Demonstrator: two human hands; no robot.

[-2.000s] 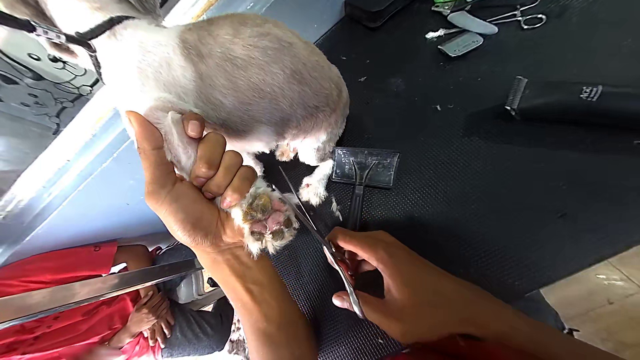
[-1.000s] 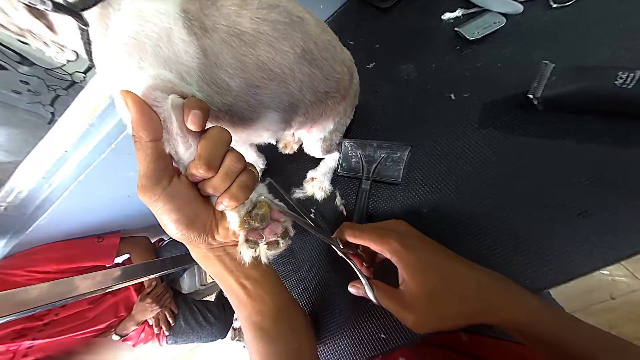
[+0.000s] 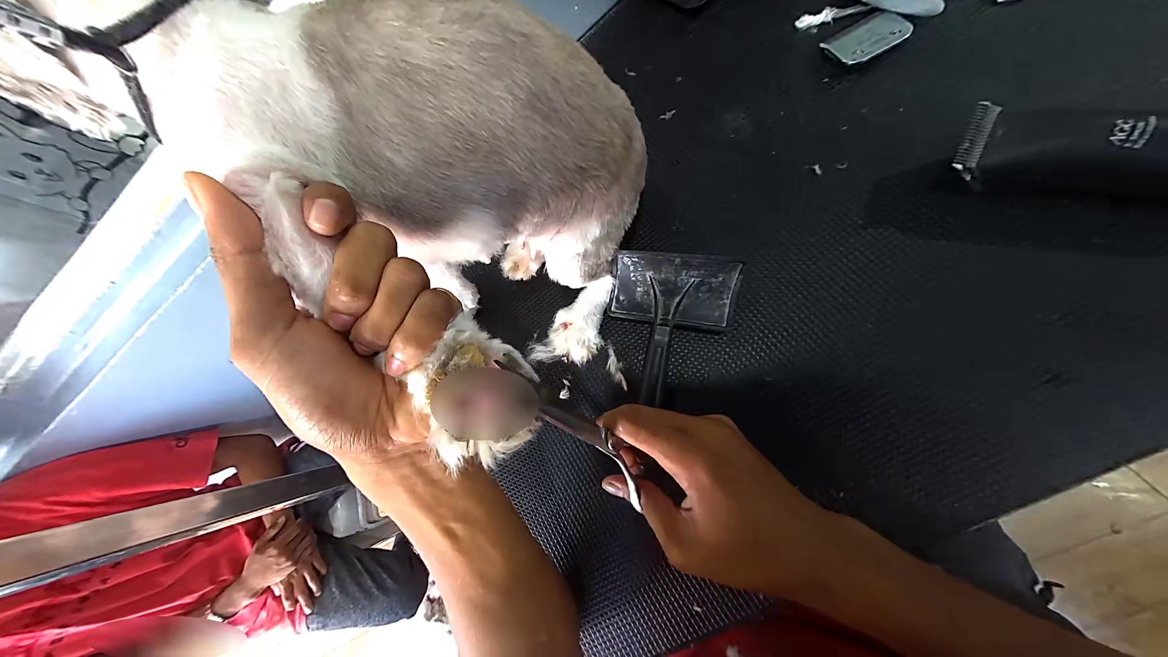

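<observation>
My left hand [image 3: 338, 347] is closed around the lower leg of a short-clipped white and gray-brown dog [image 3: 474, 119], its palm turned up. The raised paw [image 3: 484, 401] shows its underside, partly blurred, with longer fur around the pads. In my right hand [image 3: 721, 493] is a pair of scissors [image 3: 575, 422], with fingers in the handle loops and the blades at the paw's right edge. Another paw [image 3: 575, 336] rests on the mat. Beside it lies a slicker brush [image 3: 677, 290] with a black handle.
Black hair clippers [image 3: 1058, 151] lie on the black textured table mat [image 3: 849, 365], with a metal clipper blade [image 3: 867, 38] farther back. Loose fur tufts dot the mat. A metal bar [image 3: 173, 525] crosses the lower left. Beyond it is a seated person in a red shirt [image 3: 109, 484].
The scissors' blades have moved in against the side of the raised paw. My left hand keeps its hold on the leg. The view has shifted slightly.
</observation>
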